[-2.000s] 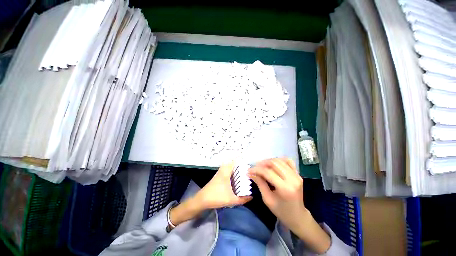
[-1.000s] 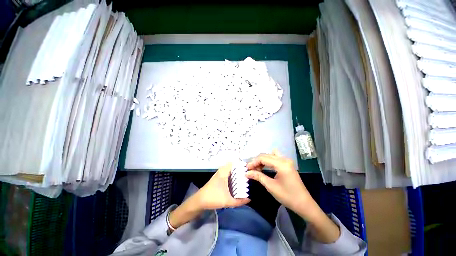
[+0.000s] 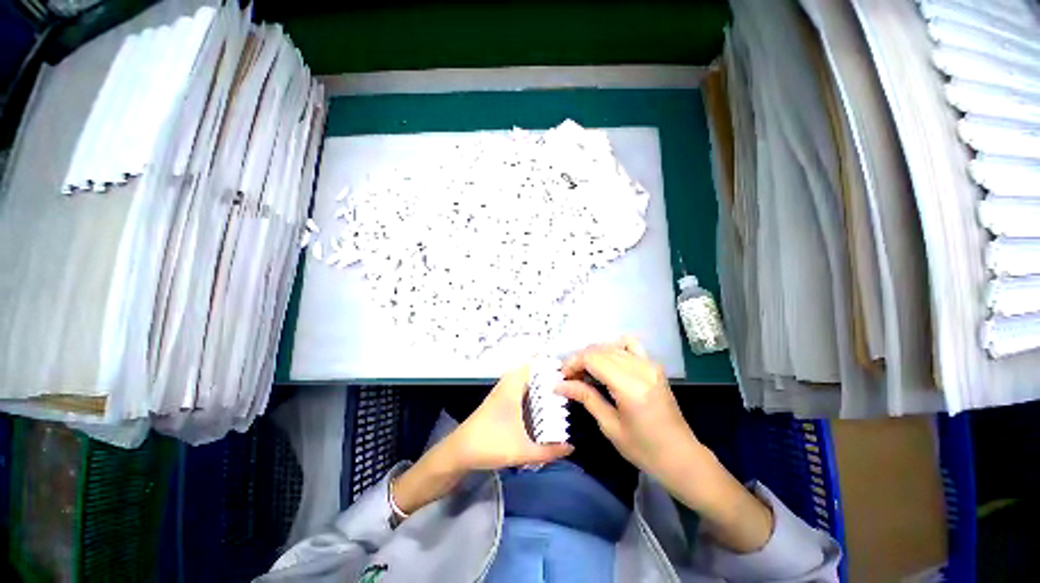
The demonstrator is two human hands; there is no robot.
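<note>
My left hand (image 3: 498, 427) is closed around a bundle of slim white parts (image 3: 547, 401), held upright above my lap at the board's front edge. The bundle's right edge looks toothed, with dark slanted lines between the parts. My right hand (image 3: 622, 393) has its thumb and forefinger at the upper right of the bundle; whether they pinch a small piece is too small to tell. A wide heap of small white pieces (image 3: 479, 239) lies on the white board (image 3: 342, 353). A small labelled bottle with a thin spout (image 3: 701, 317) stands right of the board.
Tall sheet stacks stand at left (image 3: 217, 251) and right (image 3: 787, 228), with white parts in rows on top (image 3: 143, 97). The green mat (image 3: 690, 148) borders the board. Blue crates (image 3: 371, 438) and tan cardboard (image 3: 884, 490) are below the bench edge.
The right hand has shifted from beside the bundle, fingers raised, to fingertips closed in at its upper right. The left hand still holds the bundle. The whole view has shifted slightly.
</note>
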